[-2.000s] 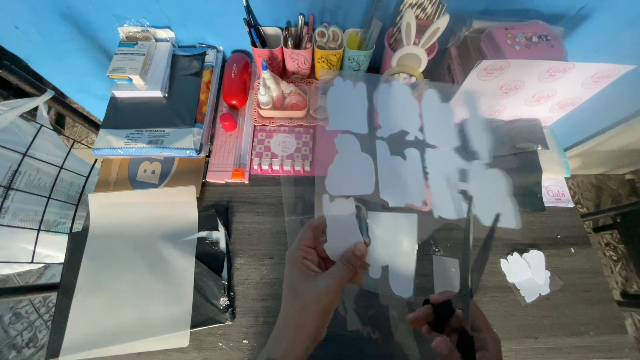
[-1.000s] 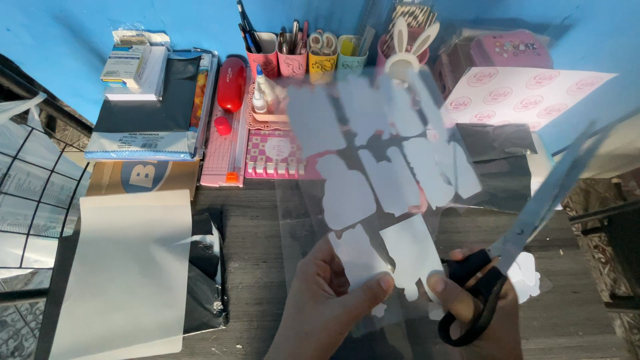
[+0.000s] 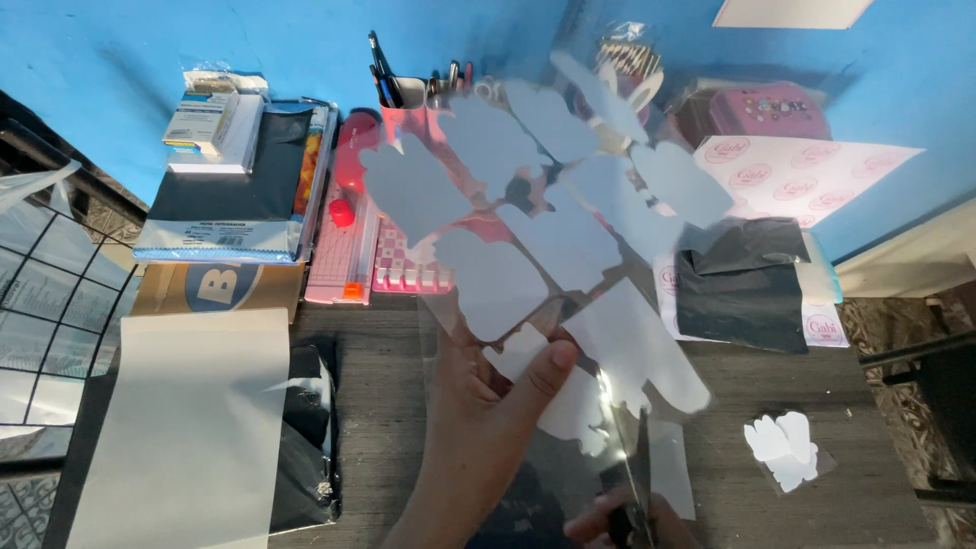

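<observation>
My left hand (image 3: 496,412) pinches the lower part of a clear laminated sheet (image 3: 560,301), its thumb on top. Several white paper cutouts (image 3: 496,282) with wavy outlines are sealed inside the sheet, which is raised above the table. At the bottom, partly behind the film, my right hand (image 3: 633,518) holds black-handled scissors (image 3: 642,465) by the handles. The blades point up at the sheet's lower edge, beside a cutout; glare hides part of them. Small cut-out white pieces (image 3: 785,450) lie in a pile on the table at the right.
On the left are a white sheet (image 3: 183,435), a black plastic bag (image 3: 309,435), and stacked paper packs (image 3: 229,206). A pink paper trimmer (image 3: 343,252) and pen cups (image 3: 404,114) stand behind. A black packet (image 3: 747,286) and pink case (image 3: 770,110) are at the right.
The laminated sheet has turned in my left hand and now tilts differently. The scissors, pointing up to the right a second ago, now point upward at the sheet's lower edge.
</observation>
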